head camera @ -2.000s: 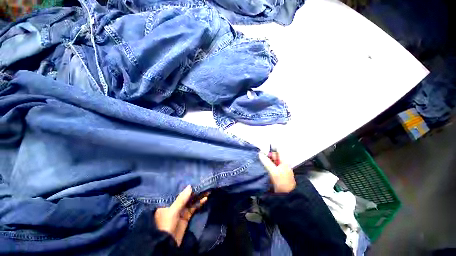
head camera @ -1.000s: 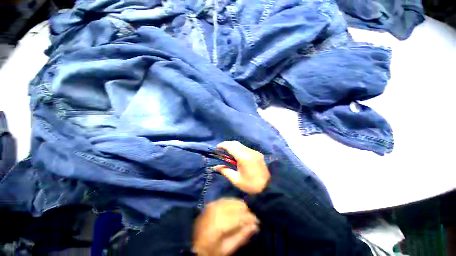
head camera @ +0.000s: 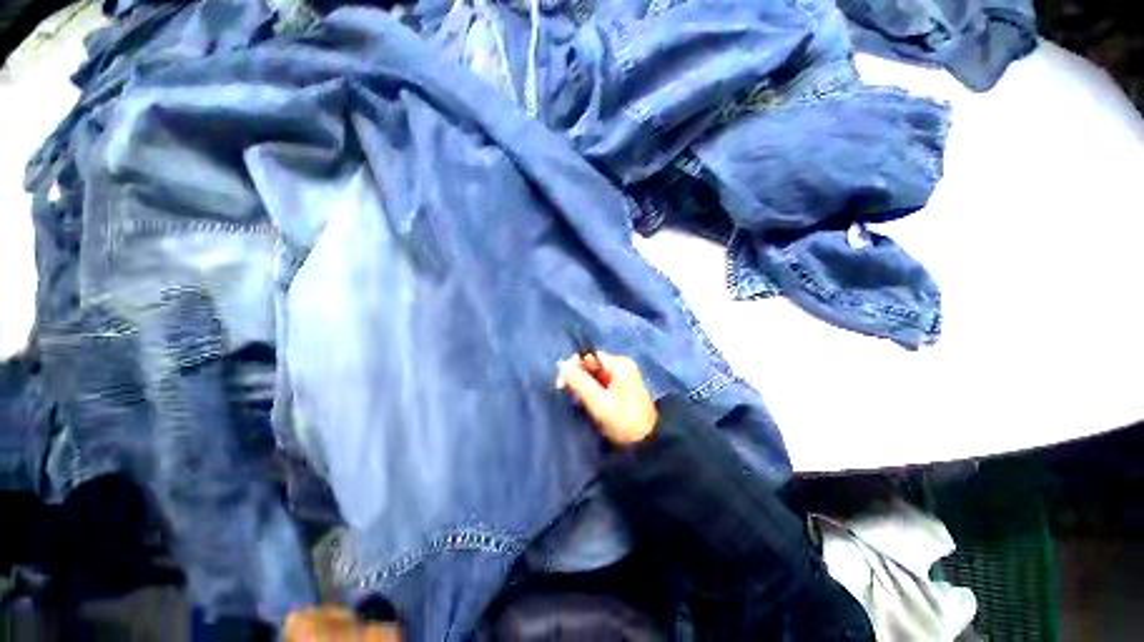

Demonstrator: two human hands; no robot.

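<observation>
A blue denim garment [head camera: 414,339] is spread over the table and hangs over its near edge, with a stitched hem at the bottom. My right hand [head camera: 611,396] is closed around small red-handled snips [head camera: 593,366], above the garment's right part; the dark blades point up and away. My left hand [head camera: 339,625] is blurred and cut off by the bottom edge, beside the garment's lower hem; its fingers and grip cannot be made out.
More denim garments [head camera: 803,151] are heaped at the top and upper right of the white table [head camera: 1004,314]. Below the table's right edge are a crumpled white cloth [head camera: 897,564] and a green plastic crate [head camera: 1004,552].
The garment has been opened out, showing a paler panel and the hem hanging lower. My left hand has moved down and left to the frame's edge. My right hand with the snips has shifted slightly.
</observation>
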